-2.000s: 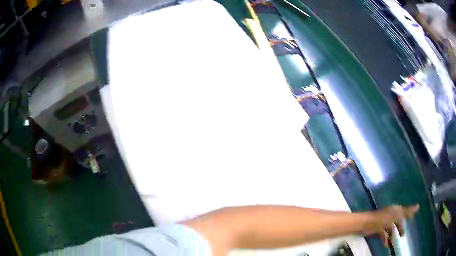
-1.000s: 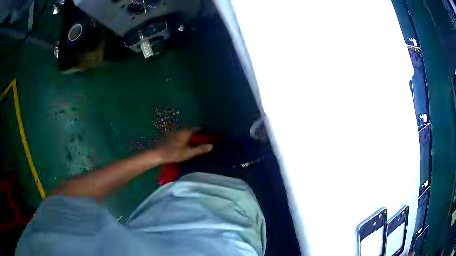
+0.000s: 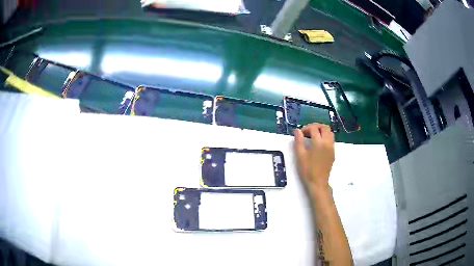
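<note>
Two black phone middle frames lie on the white foam sheet. The upper one is offset to the right of the lower one. Gold edging shows at their left ends. My right hand reaches over the sheet from the lower right, bare, with bent fingers. Its fingertips are at the near edge of another middle frame on the green belt. Whether they grip it I cannot tell. My left hand is not in view.
Several more frames lie in a row along the belt's near edge; one lies aslant at the right. A yellow strip is far left. Machine housing and a black cable chain stand right. A yellow packet lies beyond the belt.
The view has swung from the floor and my lap to the sheet and belt. The two frames on the sheet now show in full. A hand is now at the belt's near edge.
</note>
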